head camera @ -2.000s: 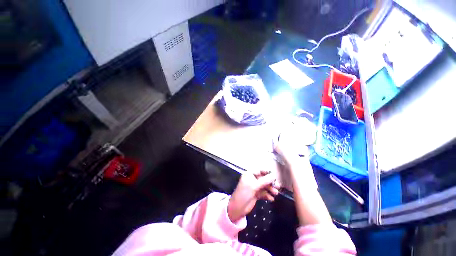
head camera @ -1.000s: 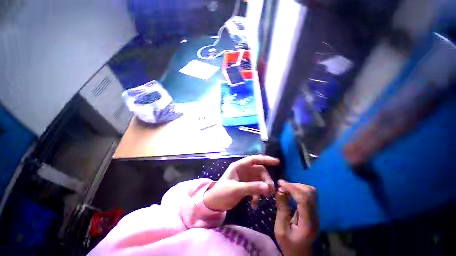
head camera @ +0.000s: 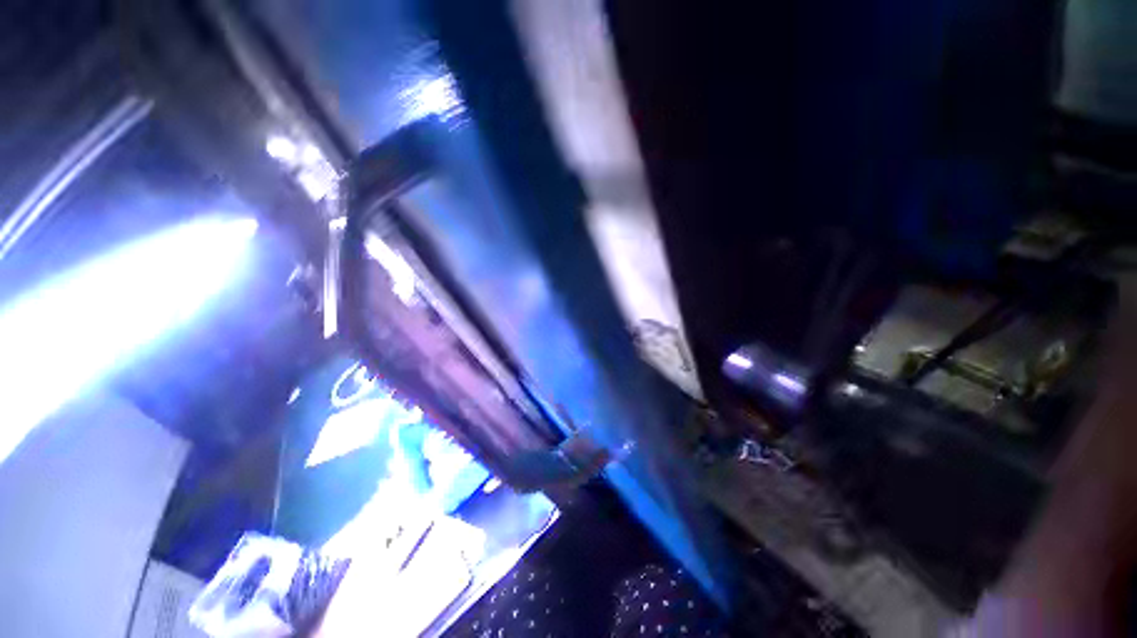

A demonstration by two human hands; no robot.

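Observation:
The blue safety door (head camera: 505, 237) slants through the middle of the view, blurred, with a bent metal handle (head camera: 334, 268) on its left. Right of it the dark machine interior shows a shiny round bar (head camera: 763, 374) and pale metal mould blocks (head camera: 966, 349). My right hand or forearm (head camera: 1095, 511) is a blurred skin-coloured shape at the right edge, cut off, with a bit of pink sleeve below. Its fingers cannot be made out. My left hand is not in view.
The bench, lower left, carries a clear plastic bag (head camera: 256, 586), white papers (head camera: 430, 561) and a paper sheet farther back (head camera: 349, 430). A bright glare crosses the left side. A dotted dark cloth (head camera: 648, 604) shows at the bottom.
The view has swung right to the machine, so the bench now lies lower left. My two hands, close together before, have parted; the left has left the picture and the right is at the right edge.

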